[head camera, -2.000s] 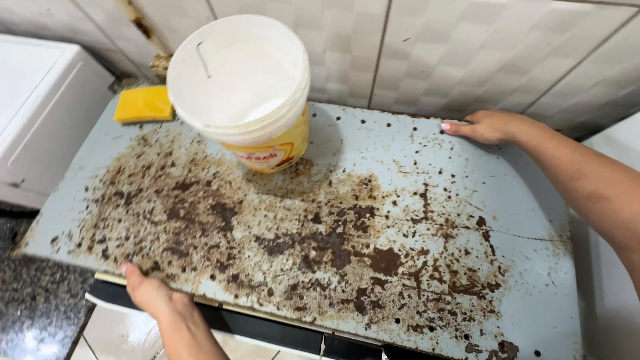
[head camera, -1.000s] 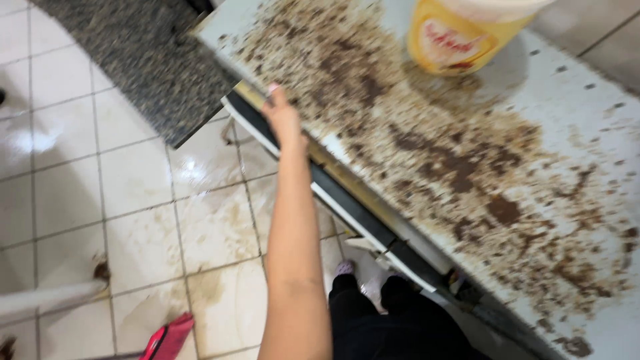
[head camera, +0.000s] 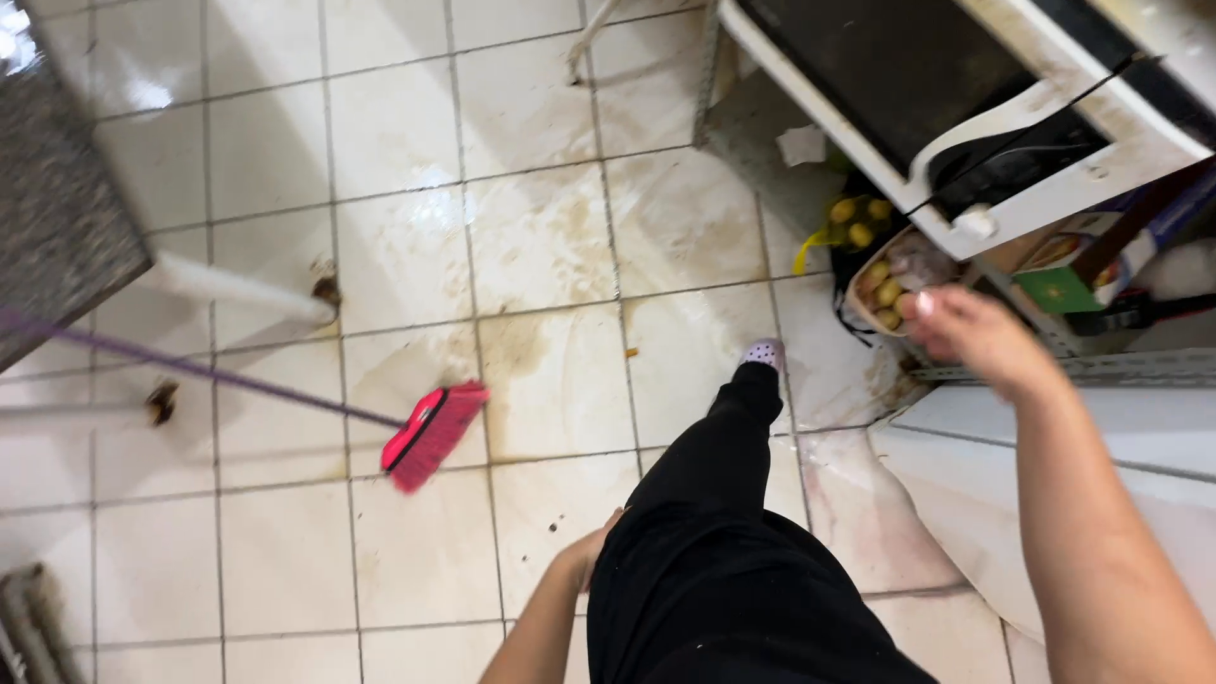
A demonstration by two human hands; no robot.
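My right hand (head camera: 969, 337) is in front of me at the right, its fingers loosely extended and slightly blurred, above a tub of yellowish round produce (head camera: 882, 293); I see nothing held in it. My left hand (head camera: 594, 554) is low beside the leg of my black trousers (head camera: 722, 475), its fingers mostly hidden behind the cloth. A broom with pink bristles (head camera: 442, 432) and a purple handle (head camera: 237, 380) lies to the left of my legs, its handle reaching past the granite tabletop. A microwave oven (head camera: 902, 76) with a white-framed door is at the upper right.
A grey granite tabletop (head camera: 57, 171) on white legs (head camera: 237, 290) juts in from the left. The white tiled floor (head camera: 541, 380) bears wet, brown stains. Below the microwave, a metal shelf (head camera: 1092, 366) holds a green-edged box (head camera: 1073, 275). White appliance panels (head camera: 1064, 475) are at the lower right.
The view has swung down to the floor. My left hand has left the front edge of the rusty metal top, and my right hand no longer rests on its back edge.
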